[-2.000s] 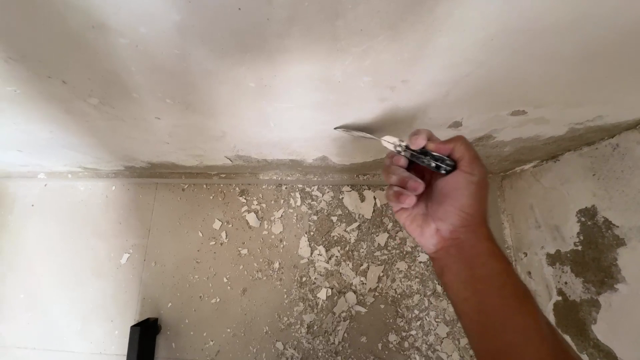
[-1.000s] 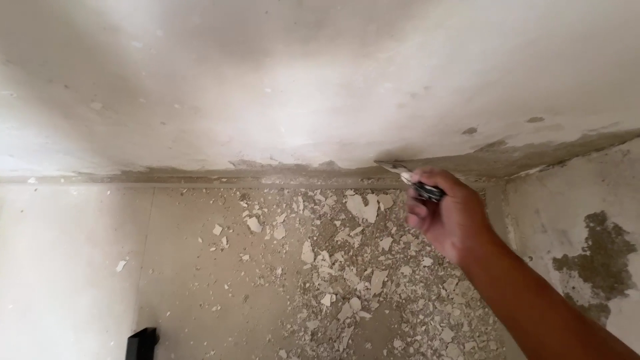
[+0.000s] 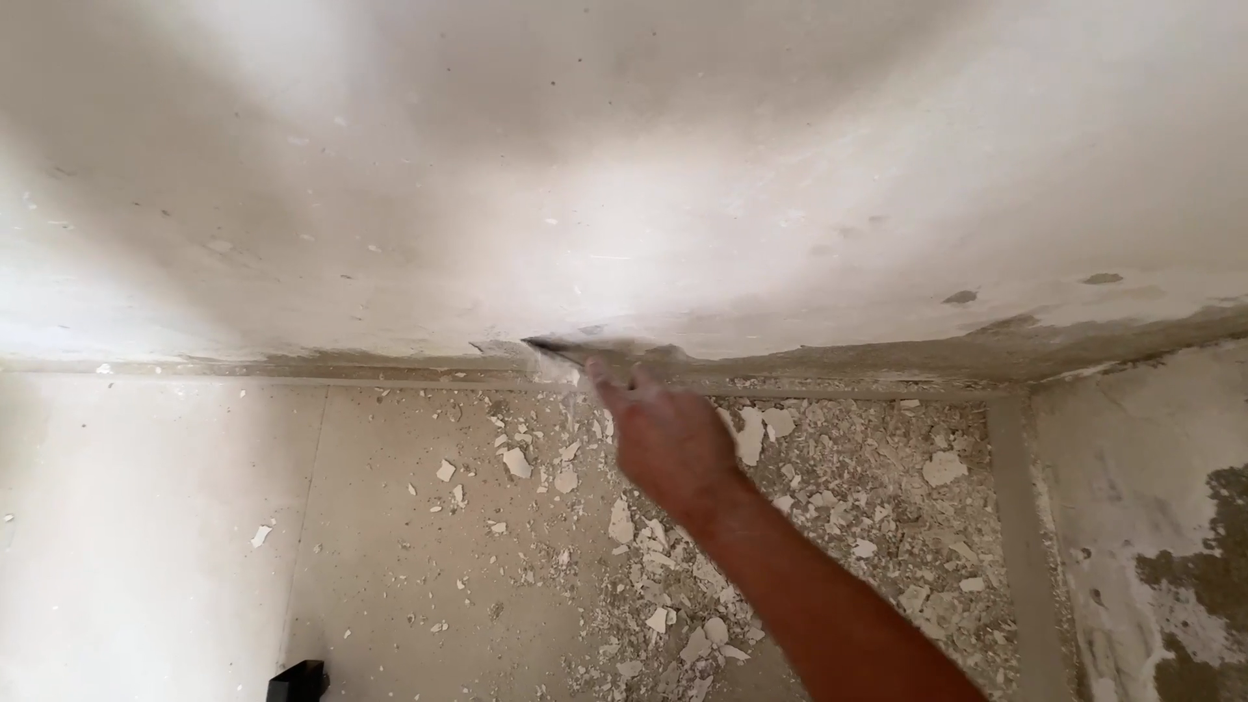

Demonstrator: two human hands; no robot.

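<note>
My right hand grips a scraper, whose thin blade lies against the lower part of the white wall, just above the floor joint. The handle is hidden by my fingers. Around the blade the paint is chipped, and pale flakes or dust show just under it. A strip of bare grey-brown plaster runs along the wall's foot to the right. My left hand is out of view.
Loose paint flakes are strewn over the tiled floor. A black object stands at the lower left edge. At the right, a second wall with dark bare patches meets the first at a corner.
My right hand has moved left along the wall's foot with the scraper. Two seconds ago the blade was higher on the wall. A newly chipped patch shows near the blade.
</note>
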